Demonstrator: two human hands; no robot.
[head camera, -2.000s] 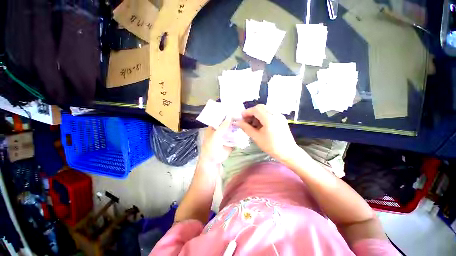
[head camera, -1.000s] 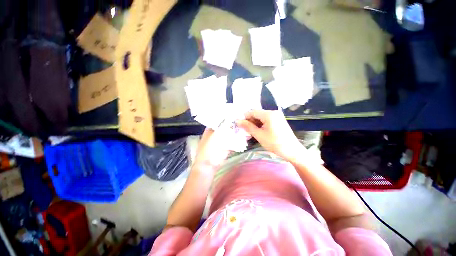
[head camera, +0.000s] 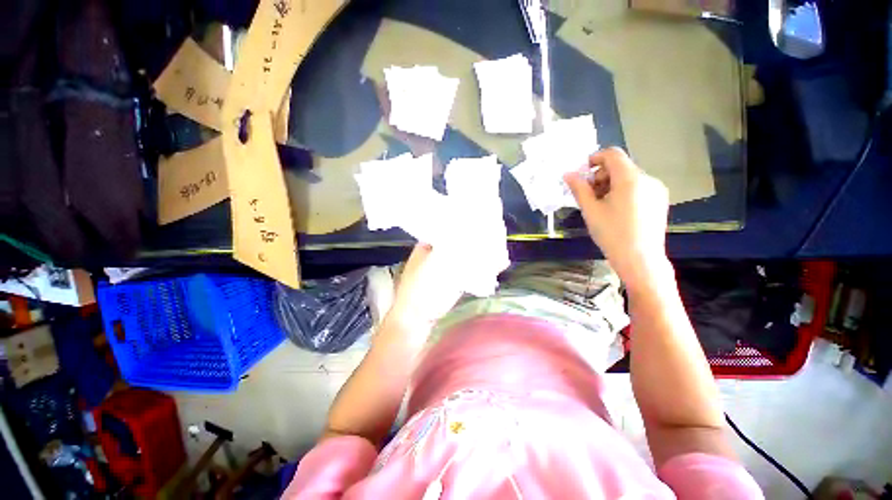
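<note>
Several uneven piles of small white labels lie on the dark table [head camera: 333, 223]. My left hand [head camera: 427, 285] holds a fanned bunch of white labels [head camera: 469, 244] at the table's front edge; the bunch overlaps the near middle pile [head camera: 472, 174]. My right hand [head camera: 621, 205] is at the near right pile [head camera: 557, 161], its thumb and fingertips pinched at the pile's right side on a white label. Whether that label is free of the pile cannot be told. Other piles are the near left one [head camera: 391, 187], the far left one [head camera: 423, 101] and the far right one [head camera: 505, 95].
Tan card templates [head camera: 259, 186] with handwriting lie crossed at left, beside dark garments [head camera: 93, 146]. Flat tan shapes [head camera: 655, 107] lie at right. A shiny metal object [head camera: 797, 27] is at the top right. Below are a blue crate [head camera: 186, 332], black bag [head camera: 337, 312] and red crate [head camera: 773, 366].
My right hand has moved from beside my left hand out to the near right pile. My left hand keeps its bunch, now more widely visible. The view shifted left-to-right between the earlier frames.
</note>
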